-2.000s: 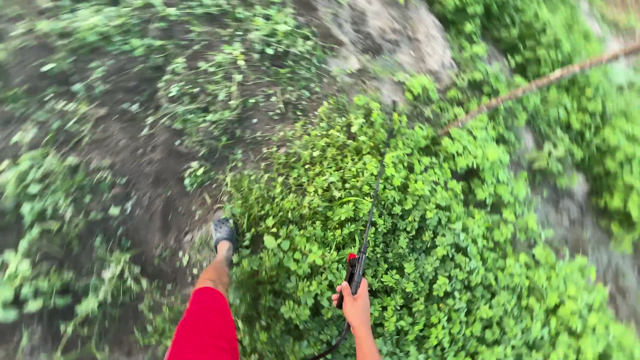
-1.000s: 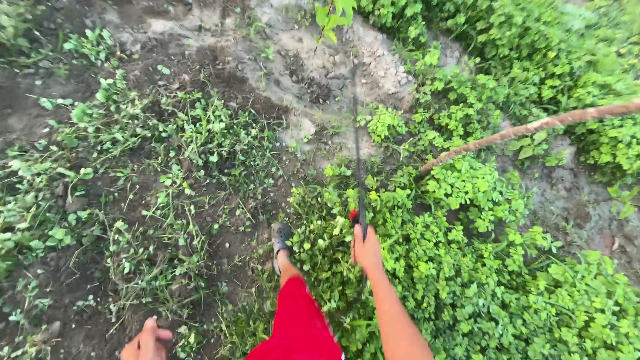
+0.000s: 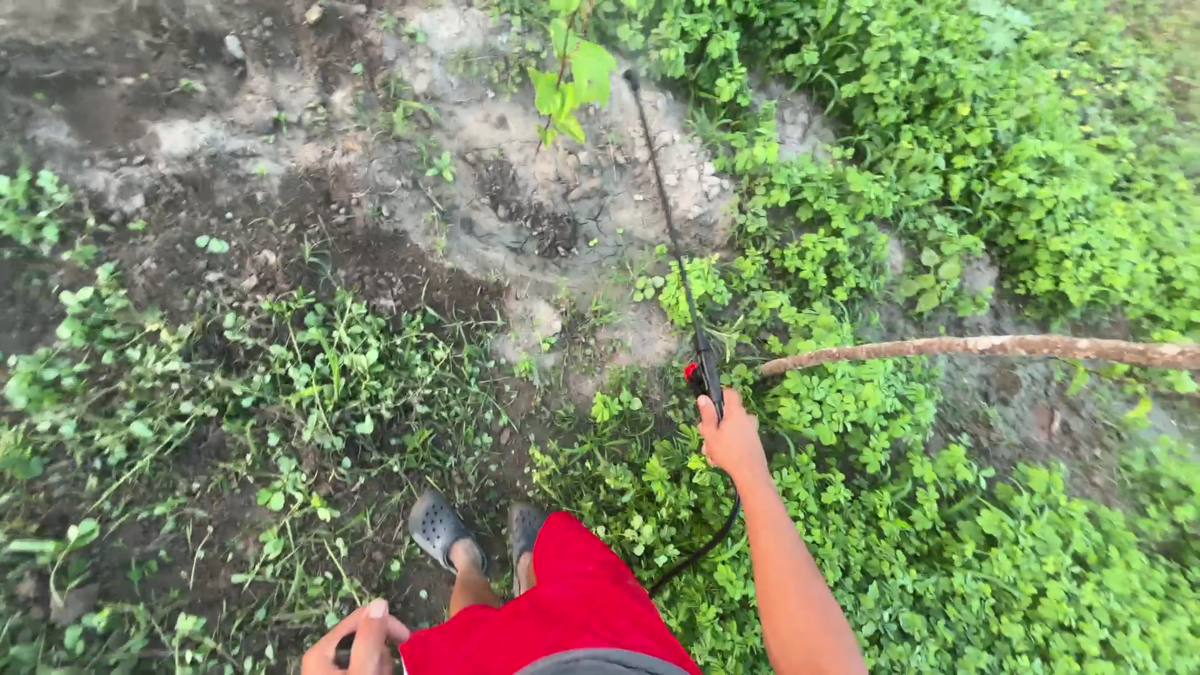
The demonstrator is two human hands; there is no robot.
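Observation:
My right hand [image 3: 731, 436] is closed around the black handle of a sprayer wand [image 3: 677, 253], which has a red part by the grip. The thin wand points up and slightly left, its nozzle over pale bare soil near a leafy young plant [image 3: 567, 80]. A black hose [image 3: 703, 553] runs from below the hand down beside my red shorts. My left hand [image 3: 361, 642] is at the bottom edge, left of the shorts, its fingers curled around a dark thing that I cannot make out.
A bare, slightly bent tree trunk or branch [image 3: 975, 347] juts in from the right, close to the right hand. Dense low green plants [image 3: 1012, 169] cover the right side. Sparser weeds [image 3: 356, 403] grow on dark soil at left. My feet in grey clogs [image 3: 441, 530] stand between them.
My left hand has come into view since the oldest frame. Both clogs show now, where one showed before. The wand has tilted to the left. The view has shifted considerably.

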